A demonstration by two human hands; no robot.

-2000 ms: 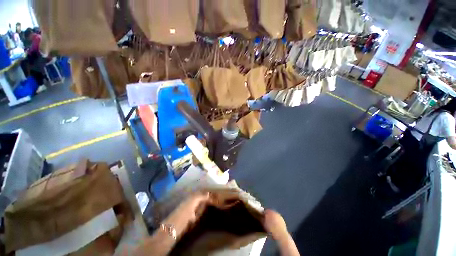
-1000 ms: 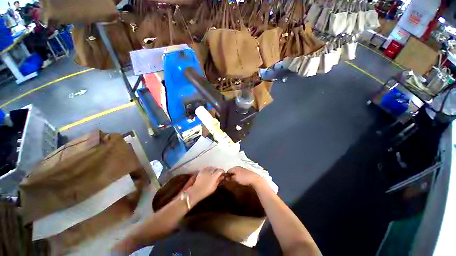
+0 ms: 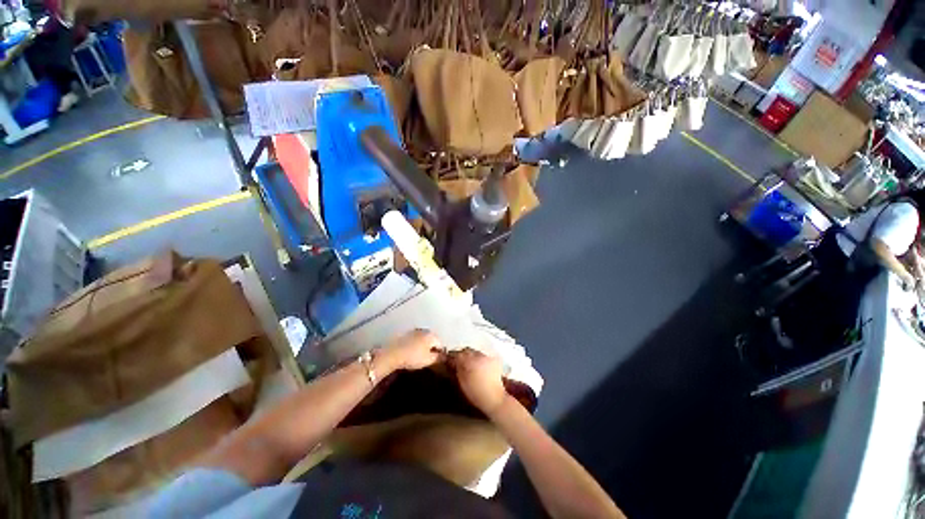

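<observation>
A brown bag body (image 3: 421,442) lies open-topped in front of me, dark inside, below the blue arm press (image 3: 350,167). My left hand (image 3: 414,352) and my right hand (image 3: 477,379) are close together and grip its far rim. The fingertips are partly hidden, and the near side of the bag rests against my dark apron. Pale backing sheets (image 3: 446,322) lie stacked under the far rim. The lower arm (image 3: 406,241), white with yellowish tape, points toward me beyond the hands. The dark press head (image 3: 477,238) is above and to its right.
At left, a brown bag pile (image 3: 132,345) bears a white strip (image 3: 142,414), beside a grey crate (image 3: 46,266). Finished bags (image 3: 467,101) hang behind the press. A person (image 3: 872,243) is at the right by a white table (image 3: 862,405). A cart holds a blue bin (image 3: 776,215).
My hands were apart on the rim, then came together at its far edge. Since then they have shifted slightly, and the bag sits closer to my apron. The view has moved.
</observation>
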